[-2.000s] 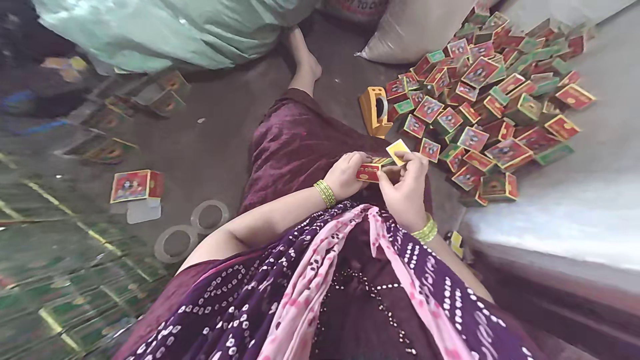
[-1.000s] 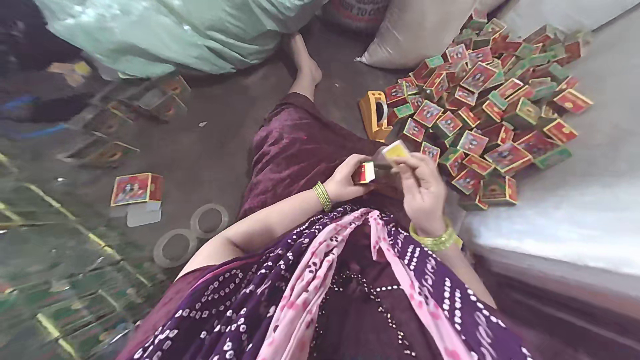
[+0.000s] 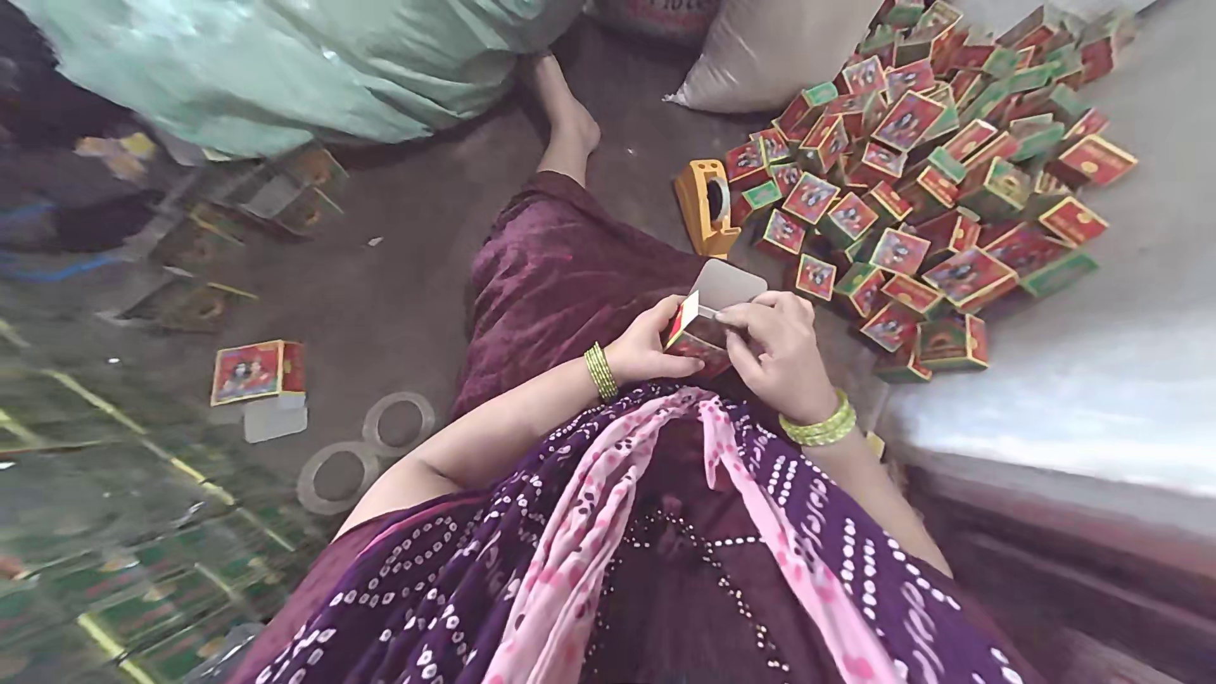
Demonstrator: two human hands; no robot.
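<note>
In my lap, my left hand (image 3: 655, 344) grips a small red and yellow cardboard box (image 3: 701, 344) by its left side. The box's pale end flap (image 3: 730, 285) stands raised beyond it. My right hand (image 3: 779, 347) touches the box's open end, thumb and forefinger at a pale inner flap; whether it pinches the flap is hard to tell. Just beyond my hands stands a yellow tape dispenser (image 3: 708, 207) with a roll in it. To its right lies a heap of red and green cardboard boxes (image 3: 898, 252).
A single red box (image 3: 249, 372) with its pale flap out lies on the floor at left, near two tape rings (image 3: 337, 478). Stacked flat cartons (image 3: 142, 570) fill the lower left. A green sack (image 3: 313, 66) and a whitish sack (image 3: 769, 57) stand at the far side.
The box in my left hand has turned so that its pale flap stands up. My right hand, raised and farther right a second ago, is lower at the box's open end.
</note>
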